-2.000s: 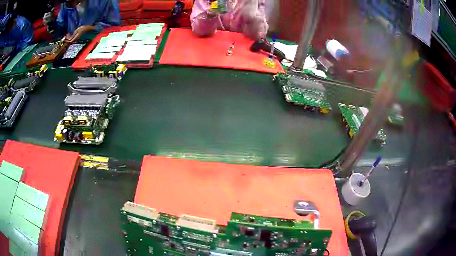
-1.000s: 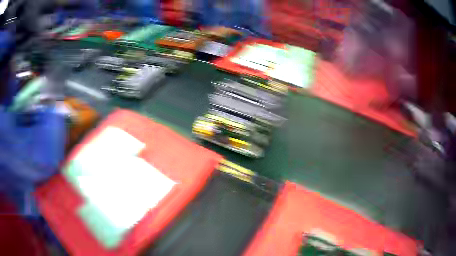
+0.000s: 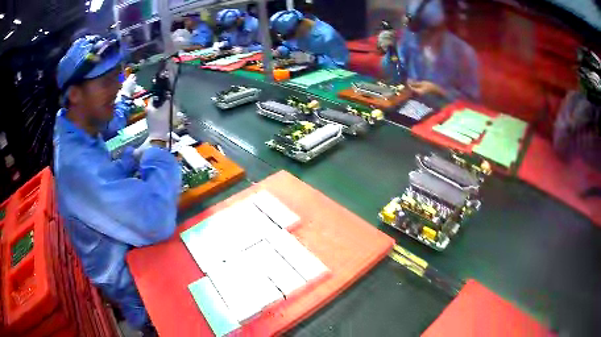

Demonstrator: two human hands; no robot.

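Neither of my hands is in the picture. Nearest in front of me, a red mat [image 3: 356,263] bears white and pale green sheets [image 3: 263,266] lying flat and partly overlapping. The corner of another red mat [image 3: 487,314] shows at the bottom right, with no board visible on that part. On the dark green conveyor [image 3: 343,191], a crowded circuit board [image 3: 431,201] with grey heatsinks and yellow parts lies face up.
Several boards [image 3: 306,139] lie farther up the belt. A worker in blue [image 3: 112,178] stands at left beside an orange tray [image 3: 227,171]. Red crates [image 3: 33,263] stand at lower left. More workers sit across the belt. Sheets [image 3: 478,131] lie on a far red mat.
The view has swung left. The circuit board seen in front of me two seconds ago has left the picture at the bottom. The worker at left and the upper belt now show clearly.
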